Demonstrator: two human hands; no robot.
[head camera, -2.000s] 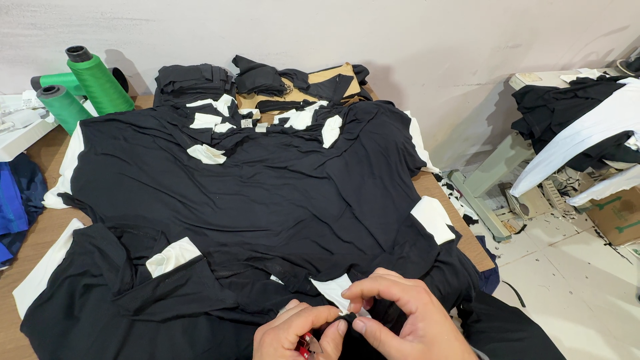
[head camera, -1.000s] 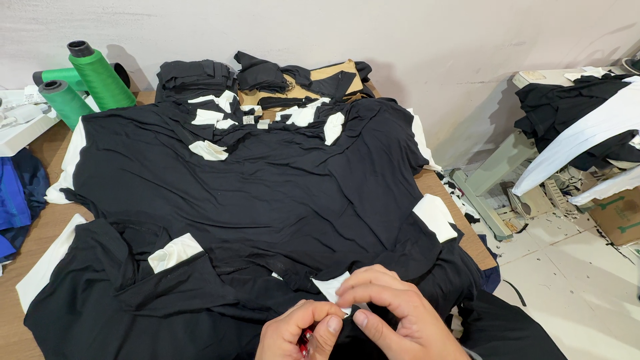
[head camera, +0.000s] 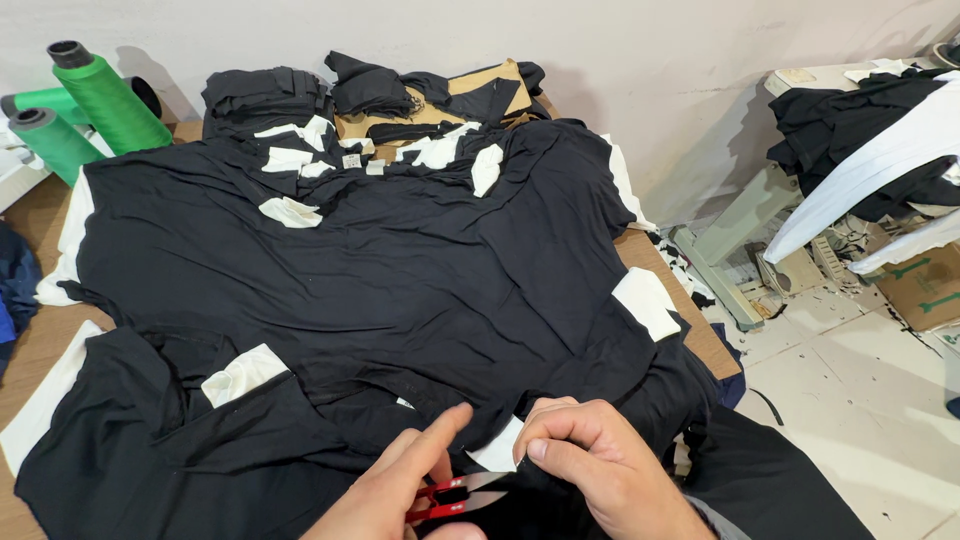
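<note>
Near the bottom centre, my left hand (head camera: 409, 480) holds red-handled thread snips (head camera: 450, 496), their blades apart and pointing right. To the right, my right hand (head camera: 589, 457) pinches the edge of a white fabric piece (head camera: 499, 448) between thumb and fingers. That piece lies against a black garment (head camera: 225, 442) spread in the foreground. Just left of the hands a small white label (head camera: 405, 403) shows on the black cloth. Another white fabric piece (head camera: 244, 375) is on the garment farther left. Behind lies more black fabric (head camera: 375, 270) with white pieces along its edges.
Green thread cones (head camera: 109, 105) stand at the back left of the wooden table (head camera: 675, 292). Folded black cloth (head camera: 262, 101) and cardboard (head camera: 517, 82) lie at the back. At right, black and white garments hang over a machine stand (head camera: 739, 247), near a cardboard box (head camera: 919, 289).
My left hand has come away from the white piece, and the snips now show plainly with blades apart. My right hand still pinches the cloth.
</note>
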